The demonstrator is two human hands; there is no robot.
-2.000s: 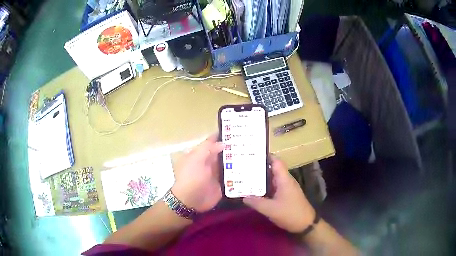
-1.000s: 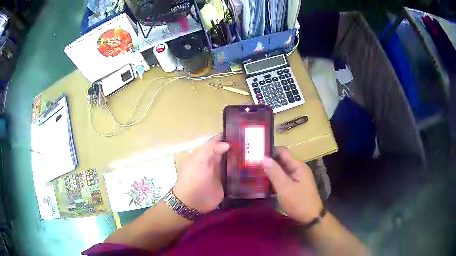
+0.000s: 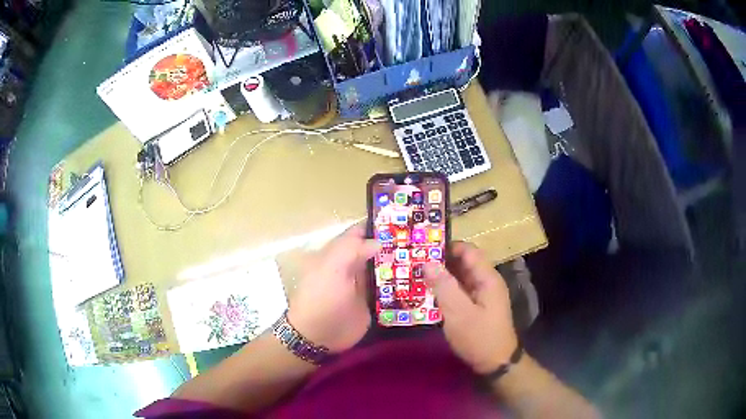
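A smartphone (image 3: 408, 254) with a black edge is held upright above the desk's front edge, its screen showing rows of colourful icons over a red background. My left hand (image 3: 331, 290), with a metal watch at the wrist, grips the phone's left side. My right hand (image 3: 476, 307), with a dark band at the wrist, is at the phone's lower right, its thumb over the screen. The fingers behind the phone are hidden.
The tan desk (image 3: 270, 204) bears a calculator (image 3: 442, 139), dark snips (image 3: 474, 201), a looped white cable (image 3: 214, 192), a clipboard (image 3: 86, 237), a floral sheet (image 3: 227, 309), a standing calendar (image 3: 155, 82) and a blue organizer (image 3: 405, 78). A grey-brown panel (image 3: 605, 106) stands at the right.
The phone screen went from a white list to a dark red view with a white patch, and now shows app icons. My right thumb has moved onto the screen. The view has shifted slightly.
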